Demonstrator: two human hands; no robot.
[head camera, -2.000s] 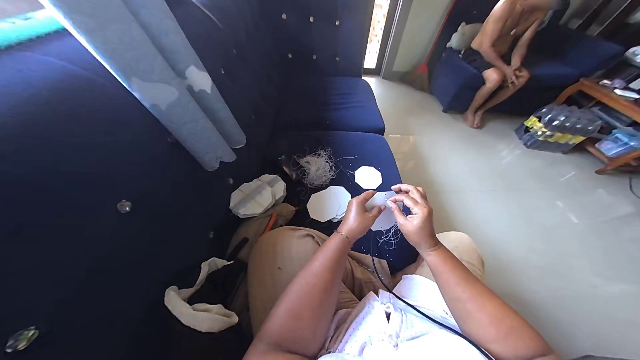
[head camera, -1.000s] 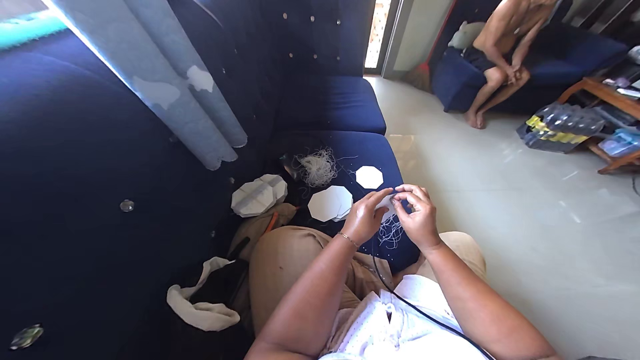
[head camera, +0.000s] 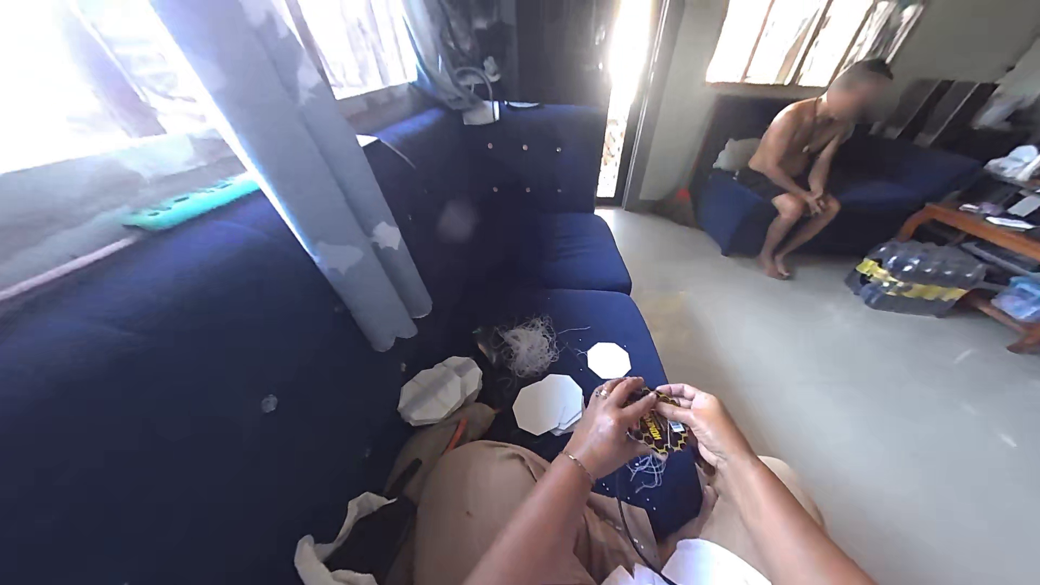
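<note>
Between my two hands is a small printed card (head camera: 662, 432), dark with a yellow honeycomb pattern and some writing. My left hand (head camera: 609, 426) grips its left edge, while the fingers of my right hand (head camera: 705, 422) hold its upper right side. Just below the card, loose white threads (head camera: 647, 470) lie on the blue seat. Left of my left hand is a stack of white octagonal cards (head camera: 548, 404); a single white octagonal card (head camera: 608, 360) lies beyond my hands. A tangle of white thread (head camera: 530, 345) rests farther back on the seat.
More pale octagonal pieces (head camera: 431, 396) lie at the left beside my leg. A black cable (head camera: 630, 528) runs down over my lap. A curtain (head camera: 325, 203) hangs over the sofa back. Across the tiled floor, a person (head camera: 792, 162) sits on another blue sofa near wrapped bottles (head camera: 918, 276).
The card in my hands showed a pale side before; its dark, patterned side now faces me. The view has tilted up, with the windows now in sight.
</note>
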